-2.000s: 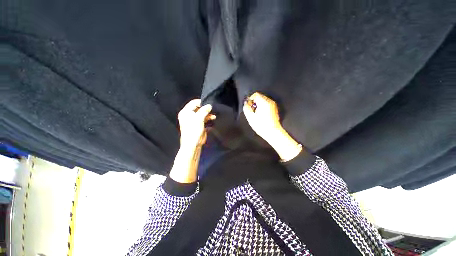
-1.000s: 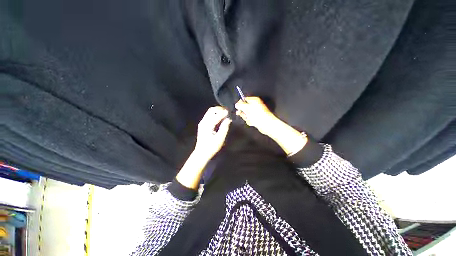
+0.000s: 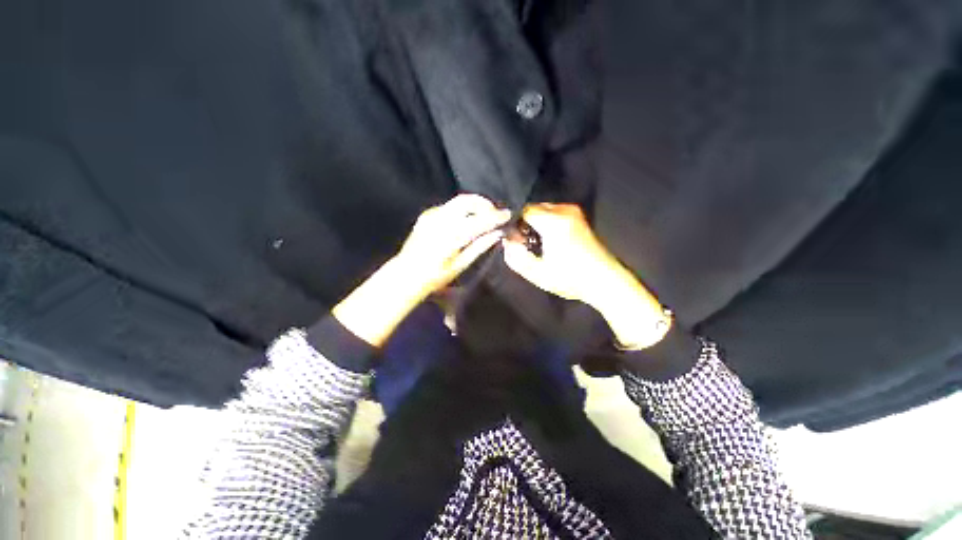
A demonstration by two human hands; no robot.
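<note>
A dark coat (image 3: 464,95) fills most of the head view, its front edge hanging down the middle with a round button (image 3: 530,104) on it. My left hand (image 3: 456,240) pinches the coat's edge just below the button. My right hand (image 3: 559,251) meets my left hand at the same edge, fingertips nearly touching. A small dark tool, possibly thread snips (image 3: 530,238), shows in my right hand's curled fingers; most of it is hidden. The exact spot between the fingertips is too small to make out.
More dark coats (image 3: 865,348) hang at the right, and other cloth layers lie at the left. A yellow floor tape line (image 3: 123,464) runs over the pale floor at the lower left. A rack edge shows at the lower right corner.
Both hands have come together at the coat's edge, my left hand moving right. The button now shows above them. The pointed tool tip seen earlier above my right hand no longer shows.
</note>
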